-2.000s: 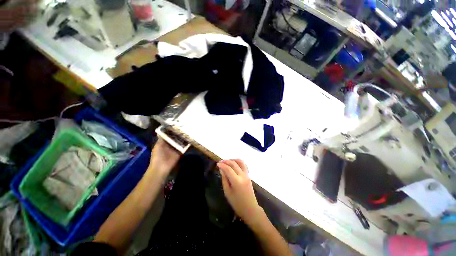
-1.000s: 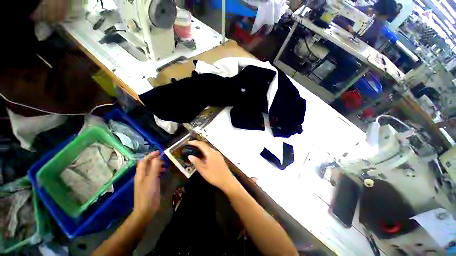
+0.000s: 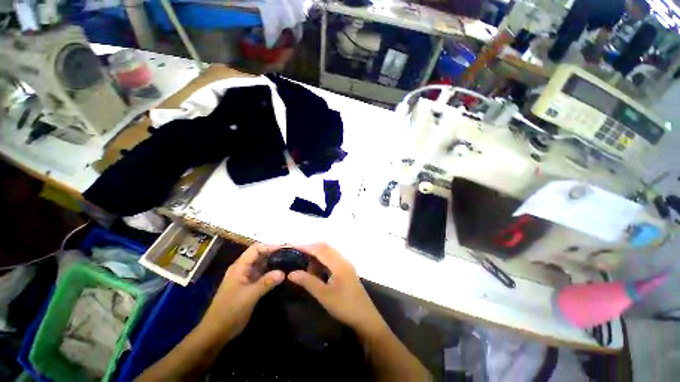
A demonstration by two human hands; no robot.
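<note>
My left hand [image 3: 246, 287] and my right hand [image 3: 328, 280] both hold a small round black object [image 3: 288, 260] between them at the table's front edge; what it is I cannot tell. A black and white garment [image 3: 257, 134] lies on the white table [image 3: 380, 246] at the back left. A black strip [image 3: 318, 203], bent in a V, lies in front of it. A small drawer [image 3: 181, 254] with small items stands open under the table edge, left of my hands.
The sewing machine [image 3: 477, 168] stands at the right. A phone [image 3: 428, 221], thread snips [image 3: 492, 269] and a pink bottle-like thing [image 3: 596, 302] lie near it. A green bin [image 3: 82, 321] in a blue one is at the lower left. Another machine [image 3: 74, 78] stands at the far left.
My right hand has lifted the round black object out of the drawer, and my left hand has joined it. Both hands are now at the table edge. The view has turned right.
</note>
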